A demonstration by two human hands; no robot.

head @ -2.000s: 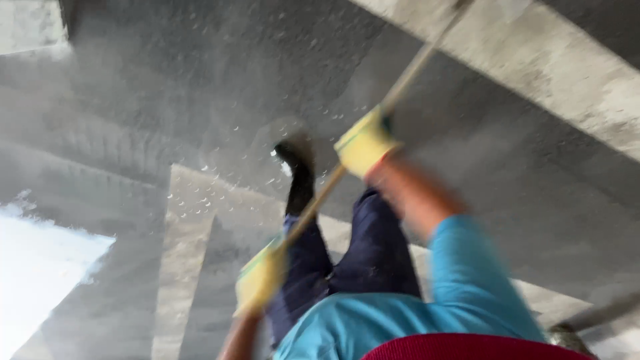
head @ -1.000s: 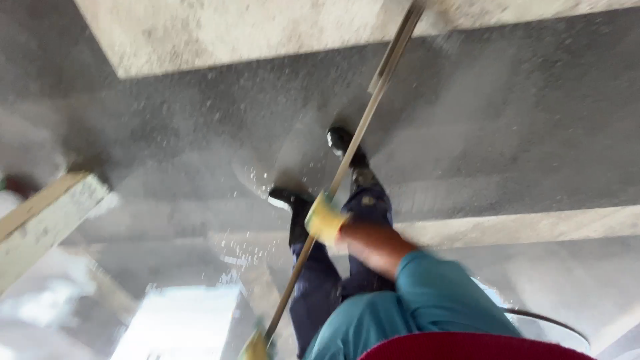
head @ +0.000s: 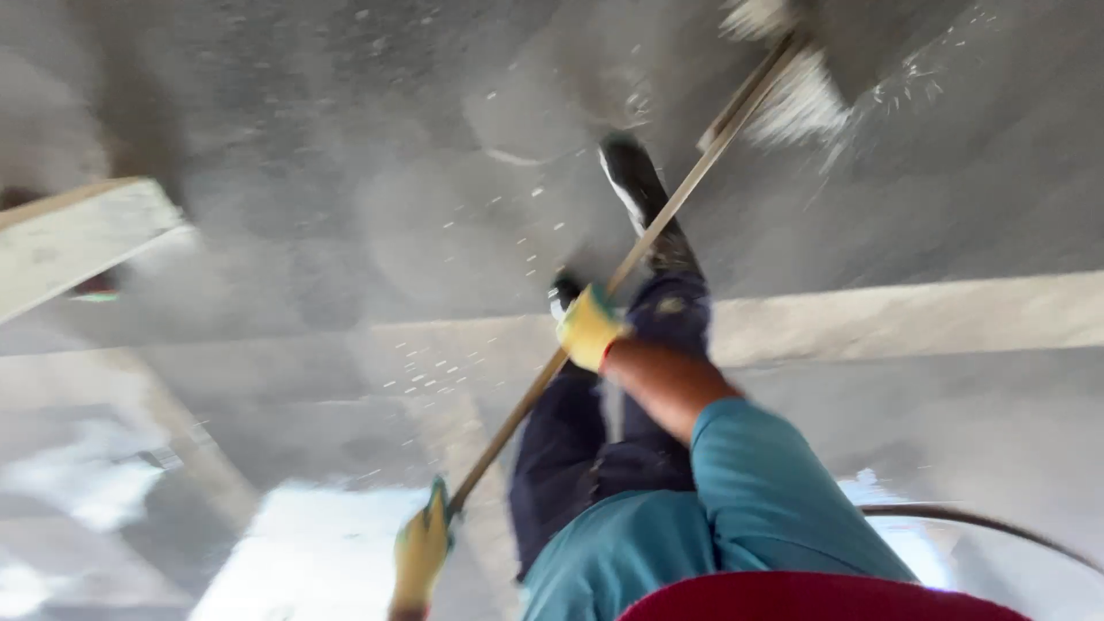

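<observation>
A long wooden pole (head: 677,203) runs diagonally from the lower left to the upper right over a wet grey floor. My right hand (head: 591,328), in a yellow and green work glove, is closed around its middle. Near its lower end my left hand (head: 423,543), gloved alike, grips it. The far end of the pole meets a blurred, pale head (head: 798,95), where water sprays outward; its exact kind cannot be told. My dark boot (head: 634,177) stands beside the pole, and the other boot (head: 562,291) is just beyond my right hand.
A pale board or beam (head: 82,237) juts in from the left. Water covers the floor (head: 414,190), with bright reflections at the lower left. A dark hose or cable (head: 975,517) curves at the lower right.
The view has shifted over the floor. My left hand, cut off at the lower edge one second ago, shows more fully now. Both hands remain on the pole, and spray now shows at its far end.
</observation>
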